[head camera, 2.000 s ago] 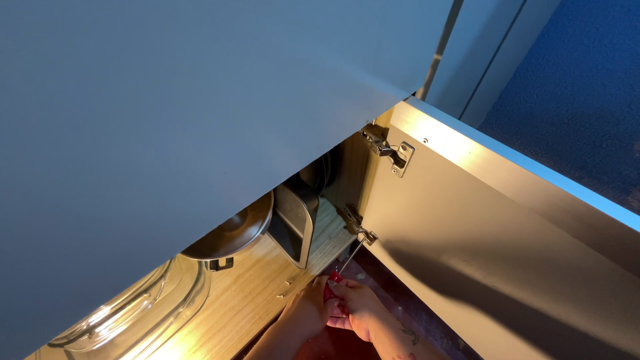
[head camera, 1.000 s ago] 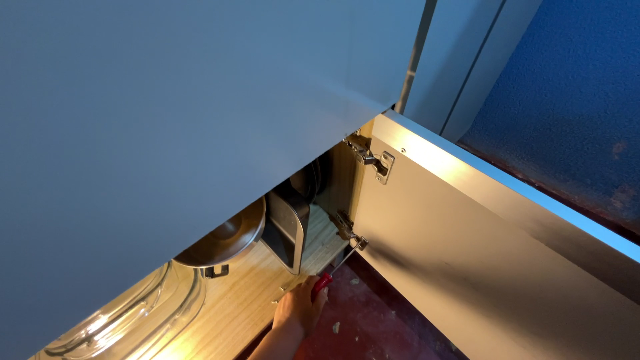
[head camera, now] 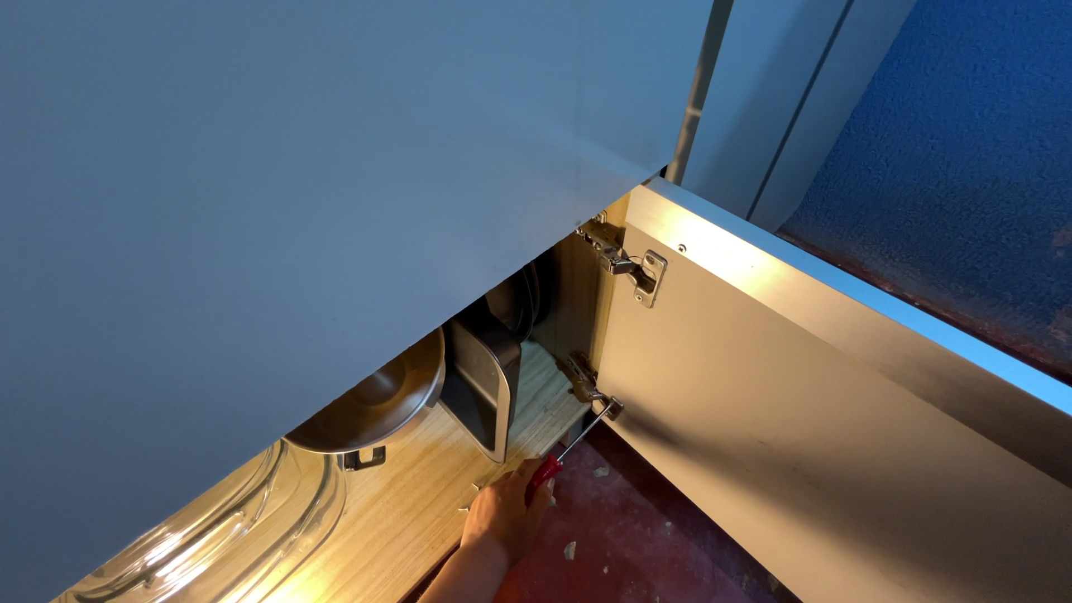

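My left hand grips a screwdriver by its red handle, low in the middle of the view. The metal shaft slants up and right, and its tip is at the lower cabinet hinge, by the edge of the open cabinet door. Whether the tip sits in a screw is too small to tell. A second metal hinge joins the door higher up. My right hand is not in view.
On the wooden cabinet shelf stand glass dishes, a round pan and a dark baking tin. Small pieces lie near the shelf edge. Light debris dots the red floor. A pale panel covers the upper left.
My right hand, near the screwdriver two seconds ago, has gone out of view. My left hand now has the red handle, with the shaft still at the lower hinge.
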